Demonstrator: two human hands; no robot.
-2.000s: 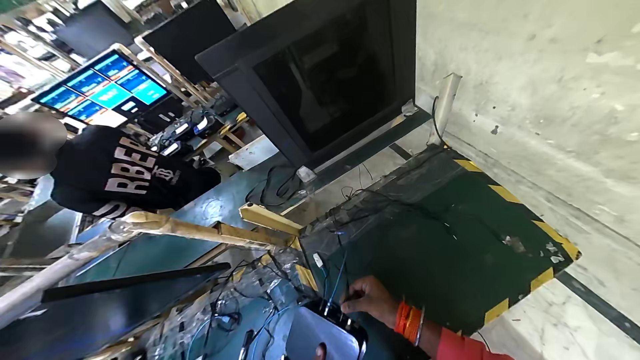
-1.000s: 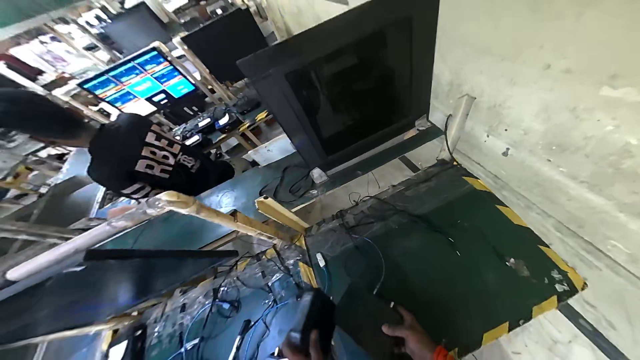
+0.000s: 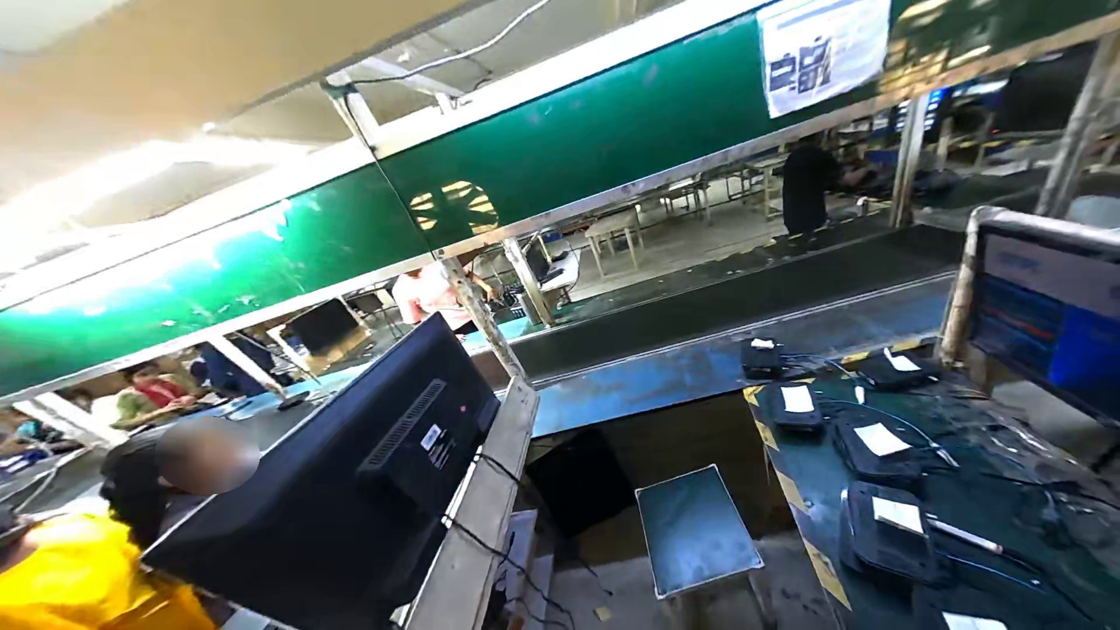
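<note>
Neither my left hand nor my right hand shows in the head view now, so what they hold cannot be told. On the green bench at the right lie several flat black electronic boxes with white paper slips on them. The largest black box (image 3: 891, 547) is near the bench's taped edge, beside a white-tipped cable (image 3: 967, 534). Farther back are another black box (image 3: 862, 455) and a smaller one (image 3: 761, 360). Thin blue cables run between them.
A large monitor (image 3: 350, 490), seen from behind, stands left of a stool with a square top (image 3: 698, 529). A conveyor belt (image 3: 744, 293) crosses behind. A lit monitor (image 3: 1041, 315) is at the right. A person in yellow (image 3: 87, 577) is at lower left.
The view has swung far away from the green bench corner by the wall. Both hands, earlier at a dark box at the bottom, are out of view.
</note>
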